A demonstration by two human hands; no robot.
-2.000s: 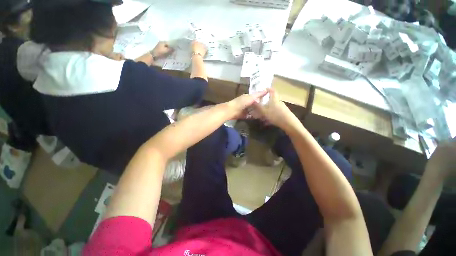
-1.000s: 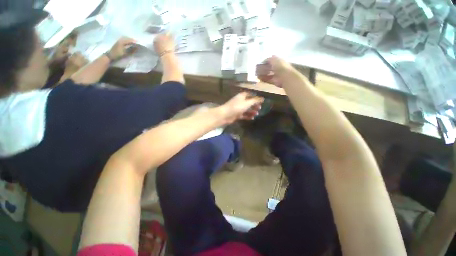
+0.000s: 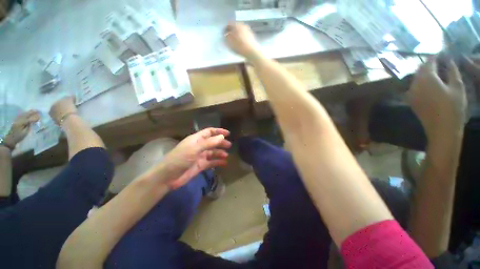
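My left hand (image 3: 202, 152) is held above my lap with its fingers apart and nothing in it. My right hand (image 3: 239, 38) reaches over the white table, its fingers curled and blurred; whether it holds anything cannot be told. A white printed carton (image 3: 260, 20) lies just beyond and to the right of it. Several white cartons (image 3: 160, 76) lie side by side at the table edge, left of my right hand, with more cartons (image 3: 126, 29) behind them.
The white table (image 3: 205, 31) has a light wood edge. At left, another person's hands (image 3: 63, 110) rest at flat printed sheets (image 3: 97, 79). At right, another person's hand (image 3: 437, 89) is raised near pale, shiny flat pieces (image 3: 363, 26). A foot shows on the floor below.
The view has swung right, so the table cartons appear further left. The carton held between both hands two seconds ago is no longer in them. My hands have parted, the right reaching further over the table.
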